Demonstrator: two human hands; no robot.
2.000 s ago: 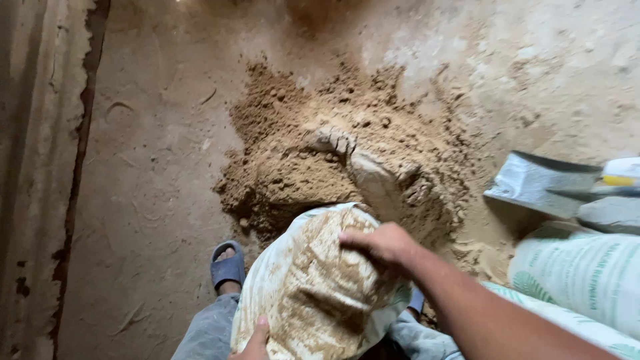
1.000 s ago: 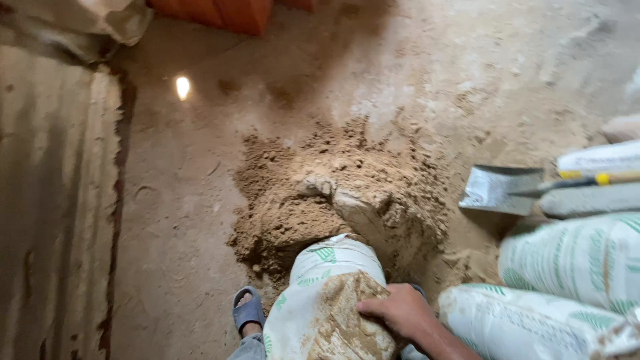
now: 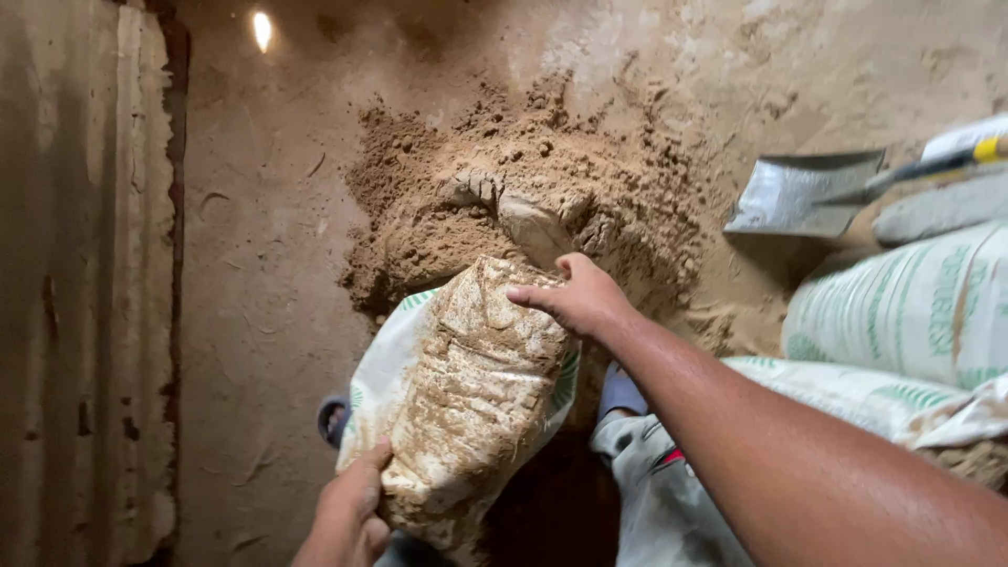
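Observation:
Between my feet is a white woven sack (image 3: 472, 378) with green print, its upward side caked with damp brown soil. My left hand (image 3: 350, 508) grips the sack's lower left edge, thumb on top. At the sack's upper right corner, my right hand (image 3: 579, 299) holds the edge, thumb on the near side and fingers curled, partly hidden. Just beyond the sack's upper end lies a heap of loose brown soil or sand (image 3: 441, 236), with a paler, smooth lump (image 3: 531, 224) in it.
A metal shovel (image 3: 803, 193) lies at the right, beside a full white sack with green print (image 3: 890, 307). Another such sack (image 3: 835, 394) lies nearer my right leg. Corrugated metal sheeting (image 3: 87, 283) runs along the left. A bright light spot falls on the floor (image 3: 260, 236) at the upper left.
My left hand, out of view one second ago, is back in view on the sack. The sack's soiled side now covers more of its upper end, where my right hand holds it.

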